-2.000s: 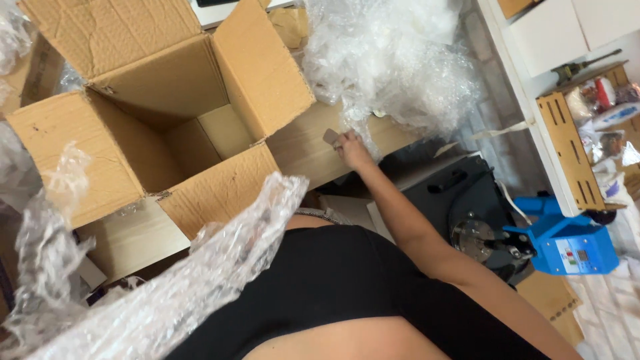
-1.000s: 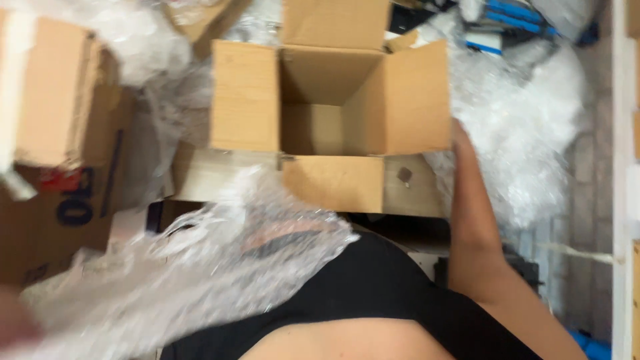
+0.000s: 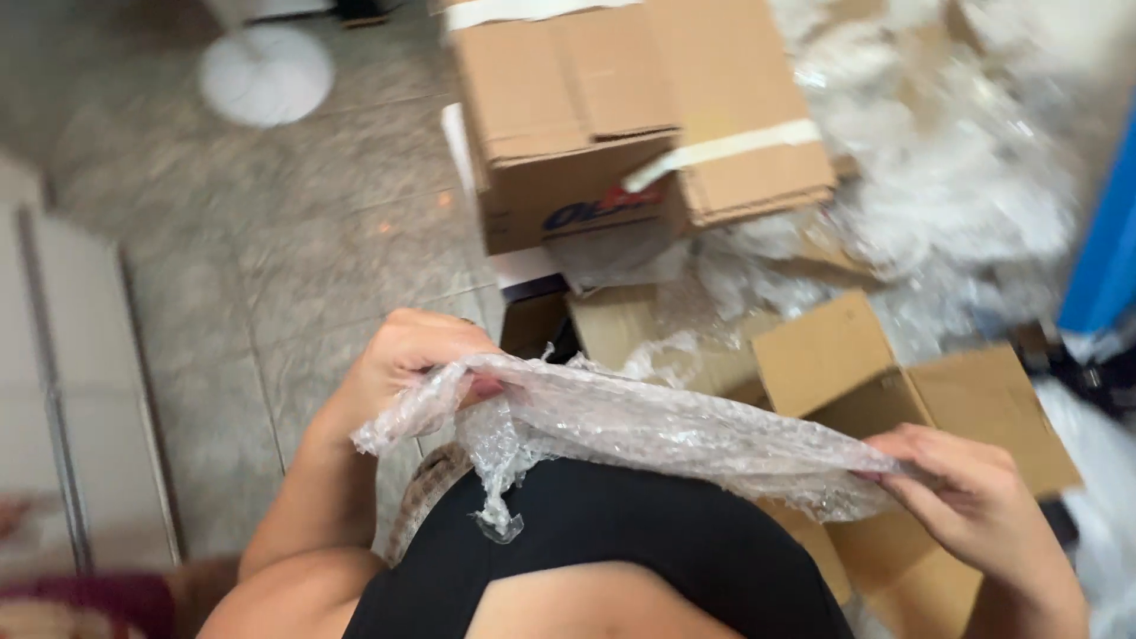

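A length of clear bubble wrap stretches between my two hands in front of my torso. My left hand grips its bunched left end, from which a crumpled tail hangs. At its narrow right end, my right hand pinches the wrap between thumb and fingers. An opened cardboard box with its flaps spread lies behind and below my right hand, partly covered by the hand and the wrap.
A large taped cardboard box stands ahead. Loose bubble wrap is heaped at the upper right, near a blue object. Tiled floor shows at left, with a round white base and a pale panel. Part of another person appears lower left.
My right hand has left the wooden surface by the open box and now holds the wrap's right end. My left hand has come into sight. The view has swung left.
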